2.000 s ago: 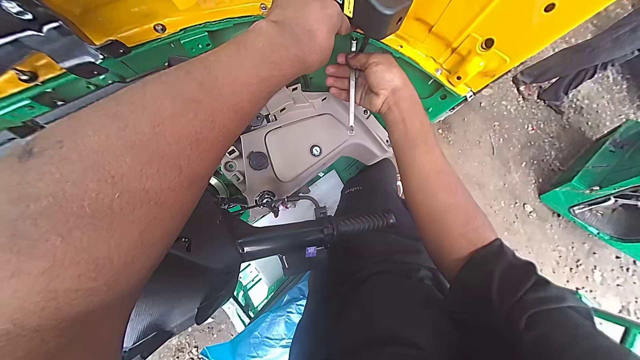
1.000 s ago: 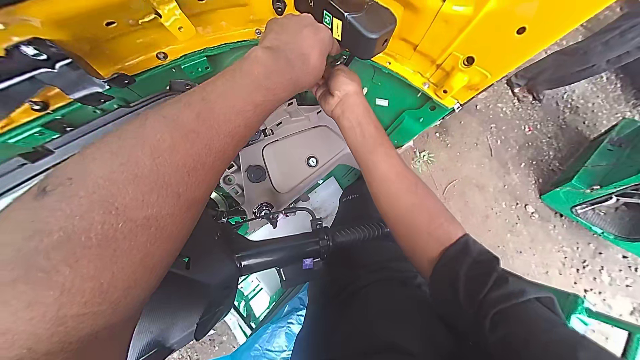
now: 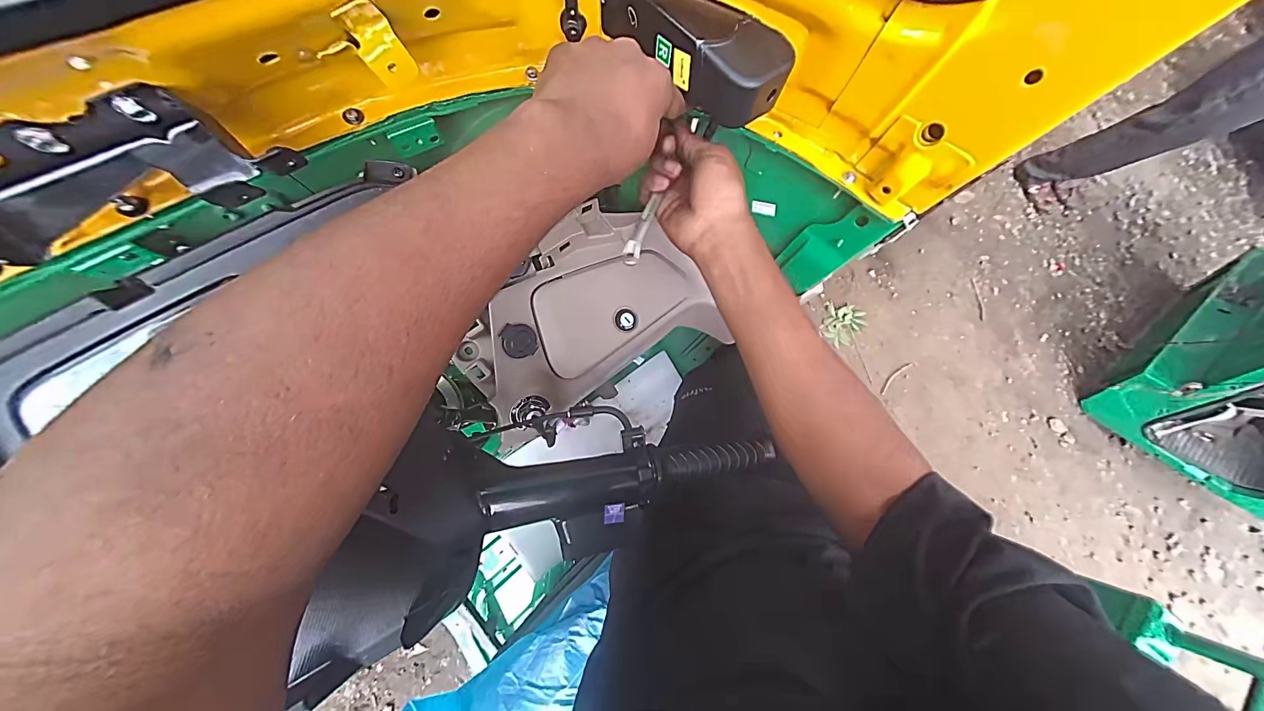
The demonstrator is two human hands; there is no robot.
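Note:
My left hand (image 3: 607,104) is raised at the lower edge of a black plastic housing (image 3: 736,64) on the yellow body panel; its fingers point away from view, and what they touch is hidden. Just below and to the right, my right hand (image 3: 703,188) has its fingers curled round a slim metal wrench (image 3: 644,227), one end of which points down over the beige dashboard panel (image 3: 592,306). The two hands meet or nearly meet under the housing. The wrench's upper end is hidden behind the fingers.
A black handlebar (image 3: 568,489) with a ribbed grip crosses below the dashboard. Green body metal (image 3: 810,217) borders the yellow panel. On the dirt ground at right lies a green vehicle part (image 3: 1175,365); another person's leg (image 3: 1155,128) is at upper right. Blue plastic sheeting (image 3: 543,642) lies below.
Two seconds ago the wrench showed nearly upright and longer below my right hand; now it slants and less of it shows. My right hand has come closer to my left hand.

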